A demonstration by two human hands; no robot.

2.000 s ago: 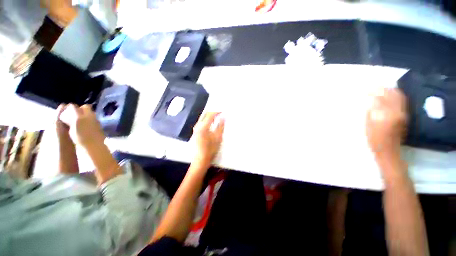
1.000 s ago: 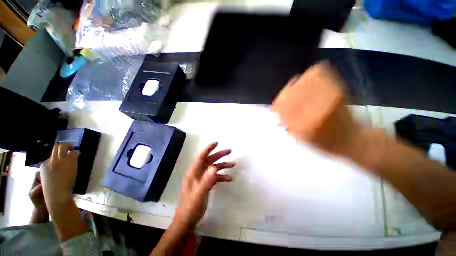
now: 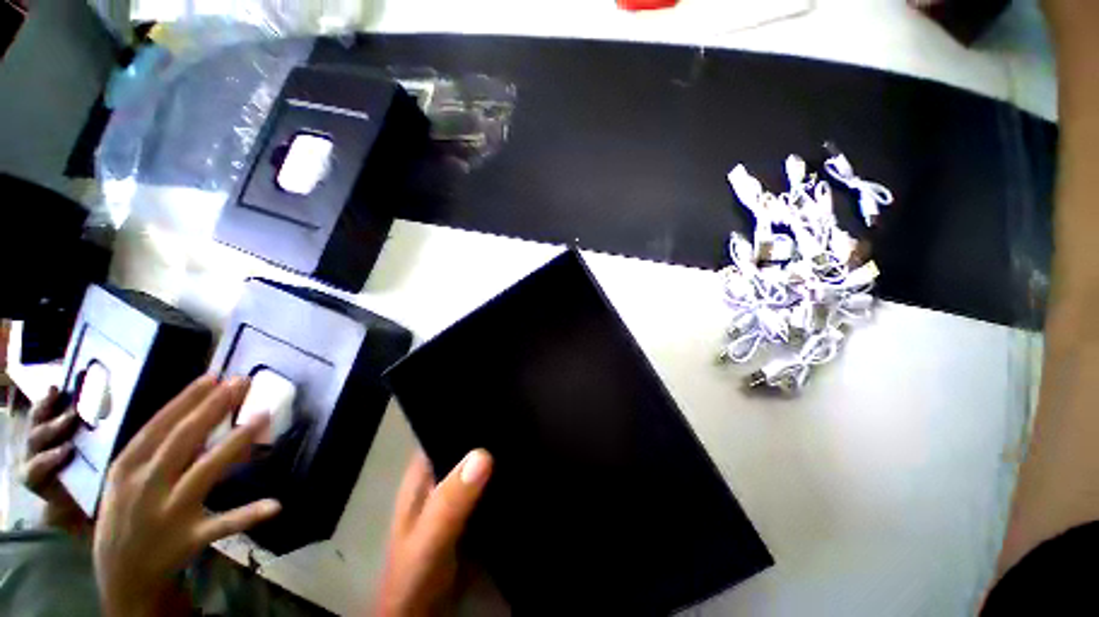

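My left hand [image 3: 434, 536] grips a black rectangular box [image 3: 591, 446] by its left edge, thumb on top. The box lies tilted across the table's front; its dark face shows no cut-out or device, and I cannot tell if it is a base or a lid. Its bottom end is cut off by the picture edge. A pile of thin white cables [image 3: 783, 289] lies behind it to the right, partly on the dark strip. Only my right forearm shows at the right edge; the hand is out of the picture.
A neighbour's hands [image 3: 175, 494] touch black boxes with white devices at the left. A similar box [image 3: 271, 181] stands behind them. Crumpled clear plastic [image 3: 181, 133] lies back left. The black strip [image 3: 603, 133] runs along the back. A red thing shows at the top edge.
The black box, earlier a blur beyond my right hand, is now in my left hand, which was empty. My right hand has left the picture. The neighbour's hand has moved onto the middle box.
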